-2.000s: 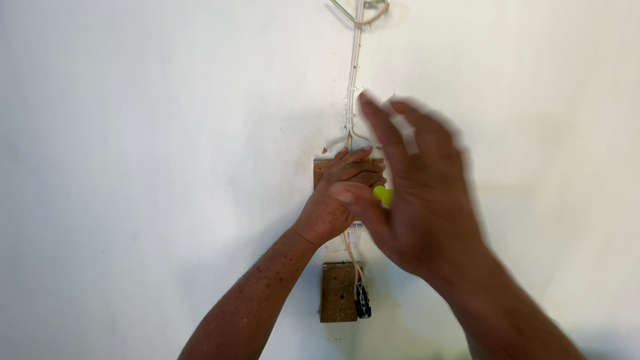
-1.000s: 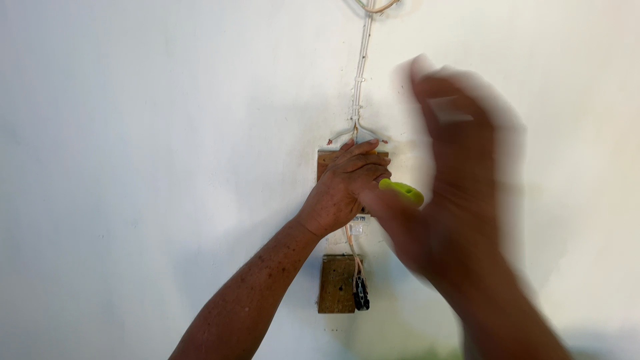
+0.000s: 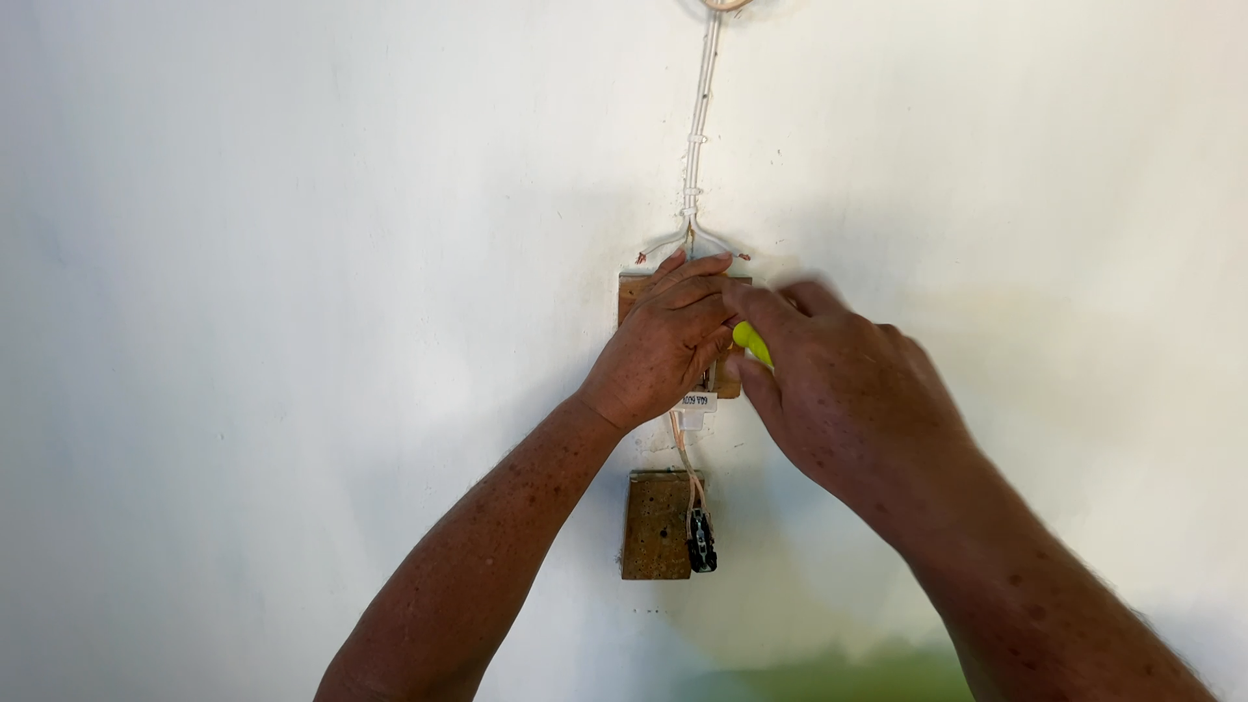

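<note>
Against the upper wooden board (image 3: 636, 292) on the wall lies my left hand (image 3: 668, 341), covering most of a white electrical fitting (image 3: 697, 401) that bears writing. A yellow-green screwdriver handle (image 3: 752, 343) shows between my two hands. My right hand (image 3: 848, 380) is closed around it, with the fingers slightly blurred; the tool's tip is hidden. Just above the board, a white cable (image 3: 694, 185) splits into two wires with bare copper ends, spread left and right. Whether my left hand grips the fitting or only presses on it cannot be told.
A lower wooden block (image 3: 655, 531) is fixed to the white wall (image 3: 292, 244). Beside its right edge hangs a black electrical outlet part (image 3: 701, 541) on thin wires (image 3: 682, 439) coming down from the fitting. A loop of wire (image 3: 726, 4) shows at the top edge.
My right hand was raised and spread beside the yellow-green handle; now it has come down and closed around it. My left hand has stayed on the upper board.
</note>
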